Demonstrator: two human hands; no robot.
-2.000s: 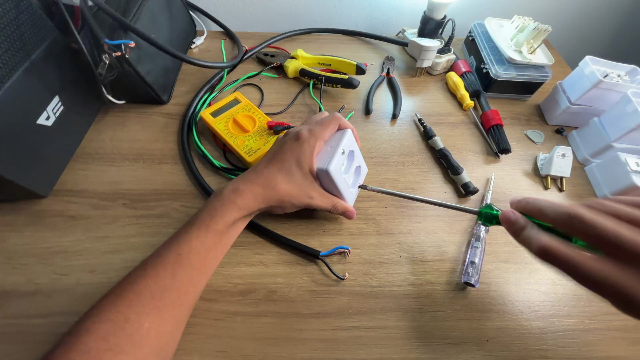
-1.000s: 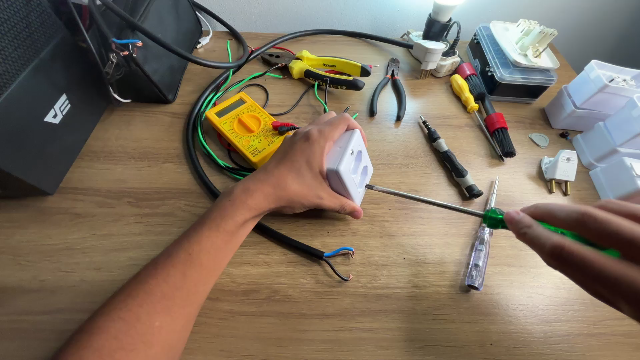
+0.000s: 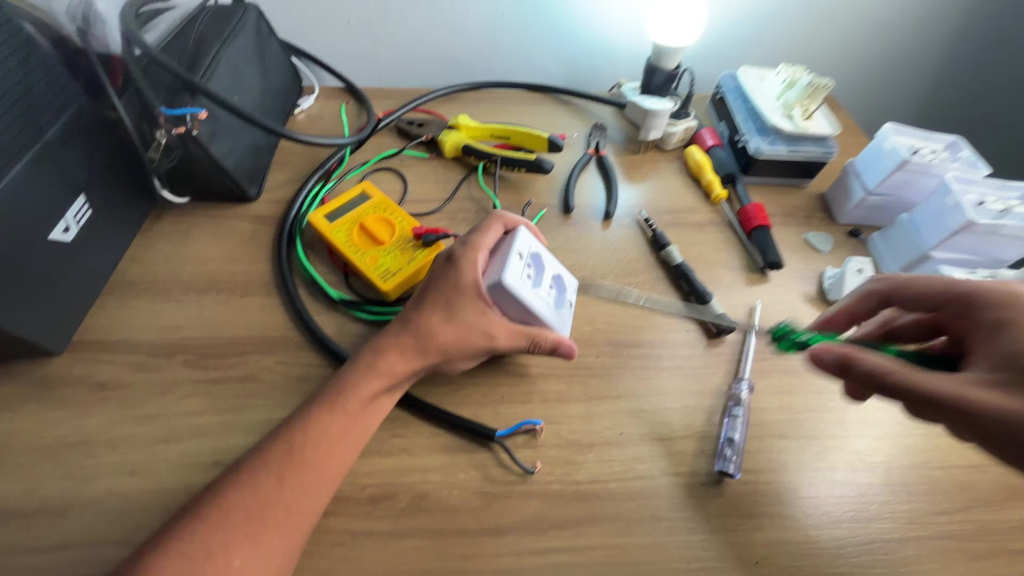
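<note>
Tilted up off the wooden desk, a white double socket outlet box is gripped in my left hand, with thumb below and fingers behind. My right hand holds a green-handled screwdriver; its blurred shaft points left, and the tip is close to the box's right edge, whether touching I cannot tell. A clear-handled tester screwdriver lies under that shaft. Beside my left hand lies a yellow multimeter. The black cable passes beneath my left forearm and ends in stripped blue and black wires.
Yellow-black pliers, diagonal cutters, a black precision screwdriver and a yellow-handled screwdriver lie behind. A lit bulb stands at the back. White boxes and a plug are at right, black bags and a box at left.
The screwdriver's tip, at the box's lower right edge before, now sits higher along that edge. My right hand's fingers are spread more around the green handle. My left hand keeps hold of the box.
</note>
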